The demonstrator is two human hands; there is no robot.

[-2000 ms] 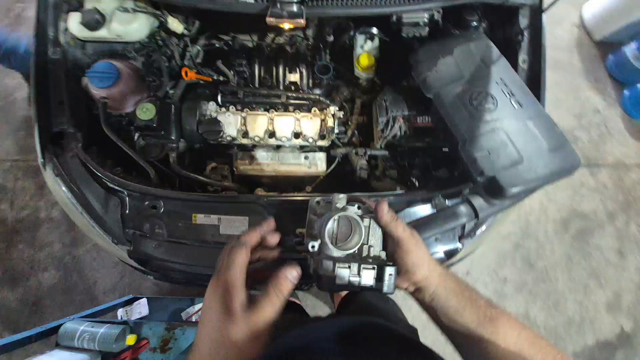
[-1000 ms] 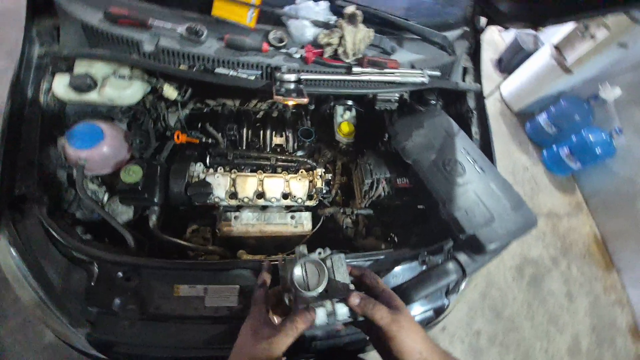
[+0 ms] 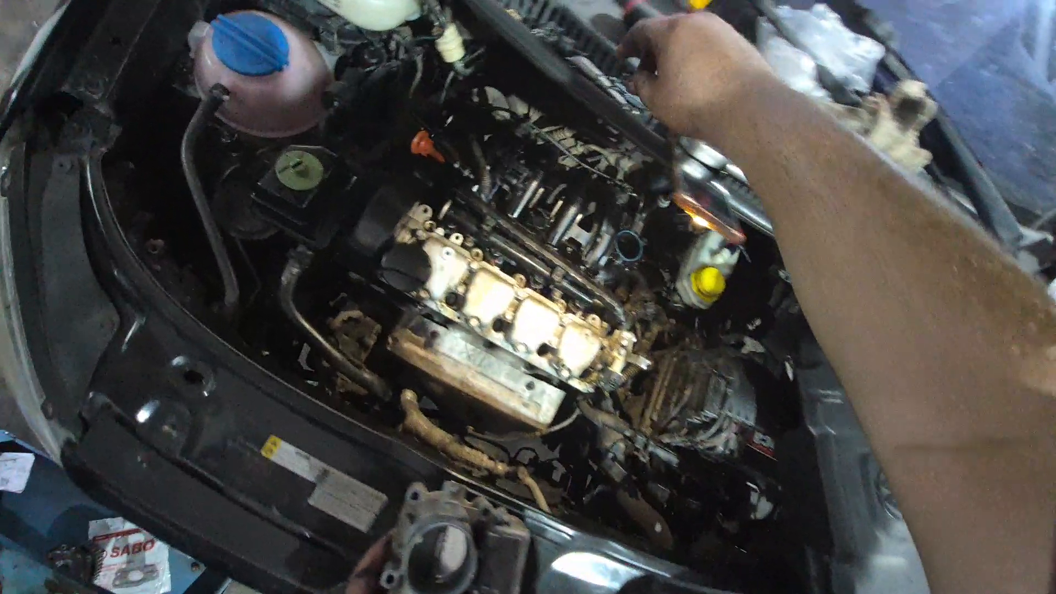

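At the bottom centre, my left hand point(image 3: 371, 569), mostly out of frame, holds a metal throttle body point(image 3: 445, 549) above the front edge of the engine bay. My right hand point(image 3: 693, 70) reaches to the cowl at the windshield base, fingers curled at a dark and red tool handle point(image 3: 639, 10); whether it grips it is unclear. Below this hand a lit work lamp point(image 3: 705, 216) shines over the engine. The engine's cylinder head cover point(image 3: 511, 309) lies in the middle, with the intake manifold point(image 3: 553, 206) behind it.
A pink coolant reservoir point(image 3: 264, 99) with a blue cap stands at upper left. A yellow-capped fluid reservoir point(image 3: 707, 285) sits right of the engine. On the cowl are a crumpled rag point(image 3: 903, 128) and clear plastic point(image 3: 817, 49). A small packet point(image 3: 132, 557) lies at lower left.
My right hand has left the throttle body and moved up to the cowl. My left hand still holds the throttle body. The view has turned and come closer.
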